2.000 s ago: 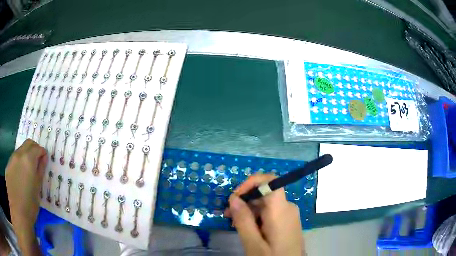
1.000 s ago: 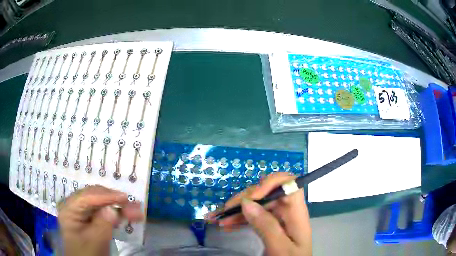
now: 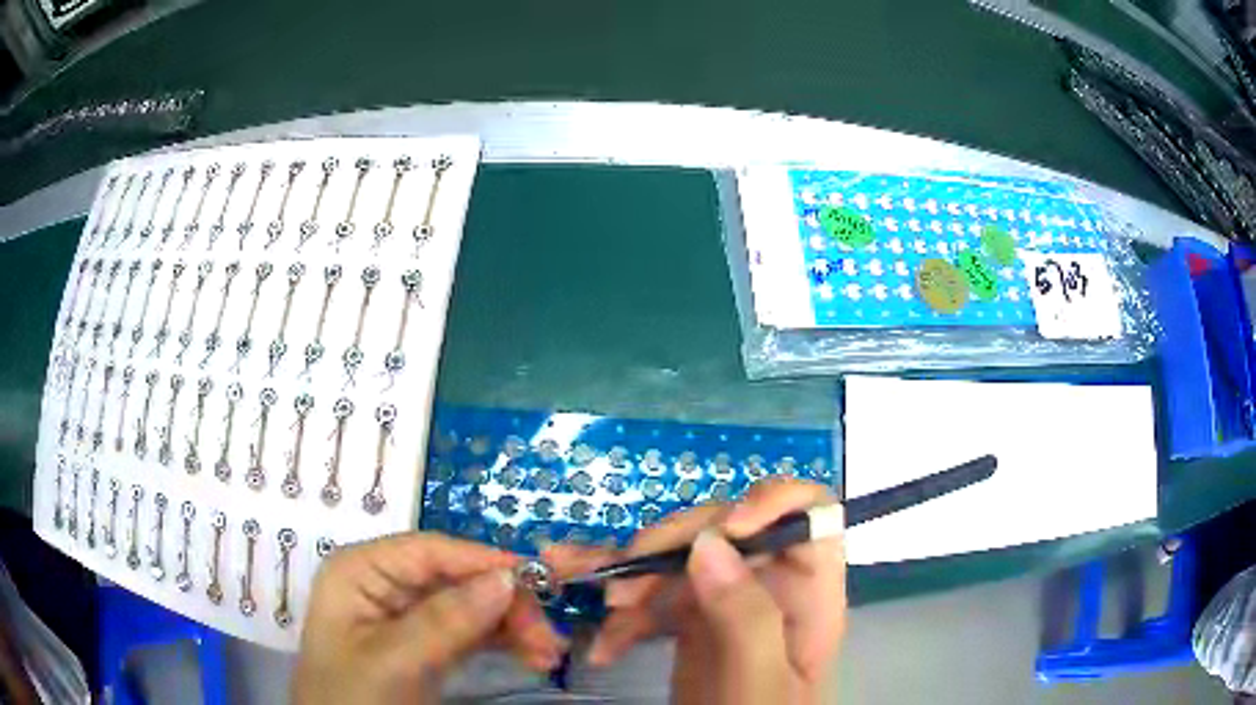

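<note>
My left hand (image 3: 427, 620) holds a small round metallic component (image 3: 535, 576) between thumb and finger, in front of the near edge of the dark blue die-cut sheet (image 3: 606, 475). My right hand (image 3: 751, 592) holds black tweezers (image 3: 916, 496) with a pale band; their tip is at the component, and whether they touch or carry a piece cannot be told. The sheet has rows of round silvery-grey pieces, and my hands hide its near part. The white foam holding board (image 3: 462, 207) at left carries rows of wired components; my left hand covers its near right corner.
A clear bag (image 3: 827, 355) with light blue spare sheets (image 3: 909, 306), round labels and a number label lies at upper right. Below it lies a blank white card (image 3: 1006, 413). A blue bin (image 3: 1212, 351) stands at far right. A white rail (image 3: 592, 134) runs behind.
My left hand has moved from the holding board to the right, now holding a component at the tweezers. The tweezers have moved from over the blue sheet to its near edge. The view has shifted slightly.
</note>
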